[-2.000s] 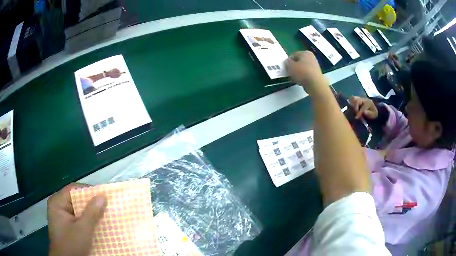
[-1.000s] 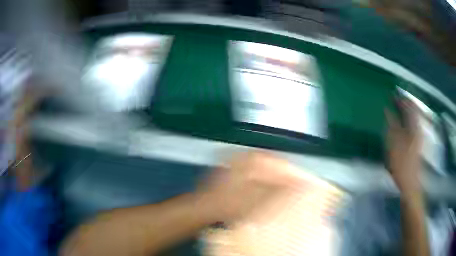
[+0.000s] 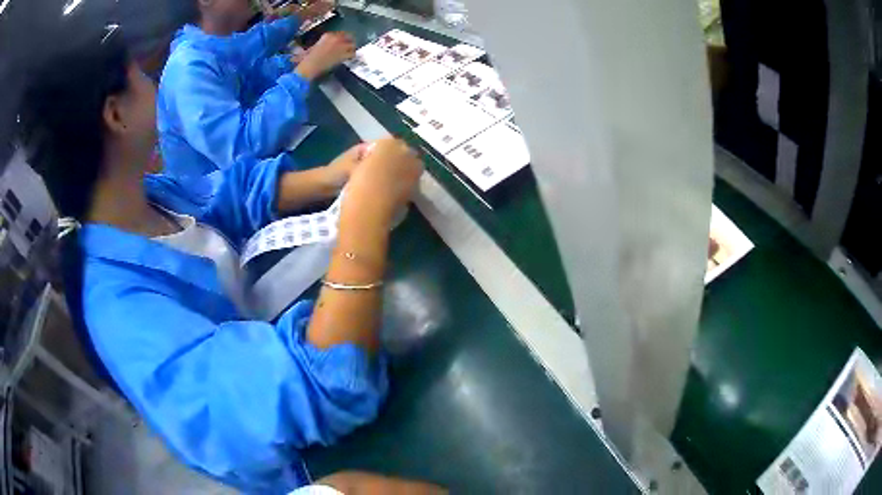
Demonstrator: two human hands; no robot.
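Neither of my hands is in view. A bare forearm with a white cuff, which looks like my left, shows at the bottom edge; its hand is cut off. A white product box point(image 3: 822, 445) lies on the green conveyor belt point(image 3: 774, 329) at the lower right, cut by the frame's edge. Another product box point(image 3: 723, 244) is partly hidden behind the upright post. Several product boxes point(image 3: 488, 155) lie close together on the belt beyond the post. The dot sticker sheet is not in view.
The thick grey-white post point(image 3: 624, 193) stands beside the side rail point(image 3: 513, 305). A co-worker in a blue smock point(image 3: 184, 329) sits close at the left, holding a label sheet point(image 3: 295, 230) over the dark green bench point(image 3: 435, 387). Another blue-smocked co-worker sits beyond. Dark cartons point(image 3: 764, 48) stand at upper right.
My view has swung left, from the pink-smocked co-worker's side to the blue-smocked co-workers. My hands and the dot sticker sheet have left the picture; the post now stands large in front.
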